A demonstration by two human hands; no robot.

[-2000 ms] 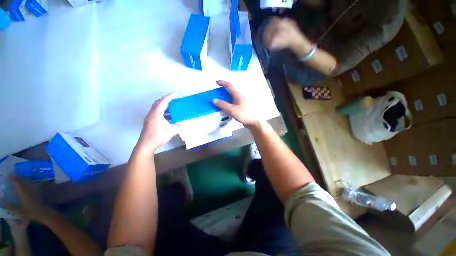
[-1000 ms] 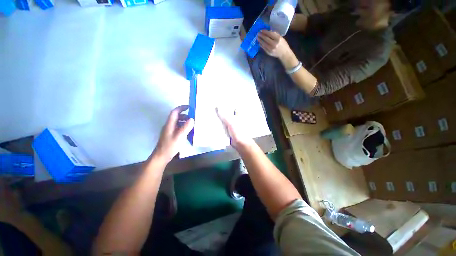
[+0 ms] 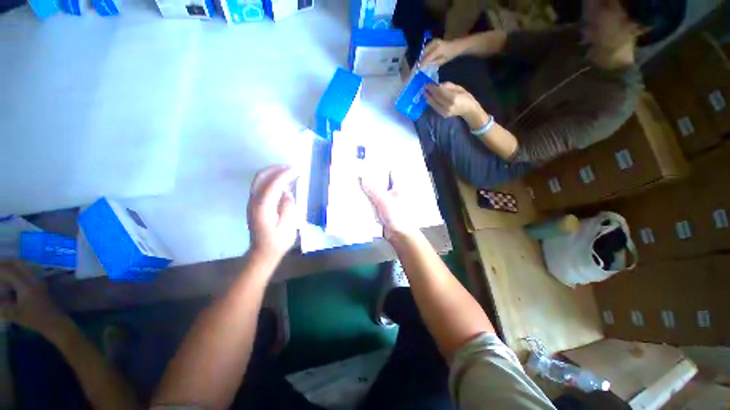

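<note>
A retail box [image 3: 346,192] lies on the white-covered bench in front of me. Its white face is bleached by glare, and a dark blue side [image 3: 318,186] and a pale flap show on its left. My left hand [image 3: 274,210] is beside the flap, fingers curved and apart, with nothing seen in it. My right hand [image 3: 383,207] is at the box's right part, fingers spread. Glare hides the box edge there, so I cannot tell if it grips. Another blue box [image 3: 339,98] stands just beyond.
A blue and white box [image 3: 124,240] is at the left bench edge. More boxes [image 3: 378,53] stand at the back. A seated person [image 3: 552,100] on the right handles a blue box [image 3: 414,95]. Another person's hand [image 3: 24,292] is at lower left. A bottle [image 3: 568,372] lies lower right.
The box has turned from crosswise, blue side up, to lengthwise with its white face showing. My left hand has moved off its blue side. The other person's white item is no longer seen.
</note>
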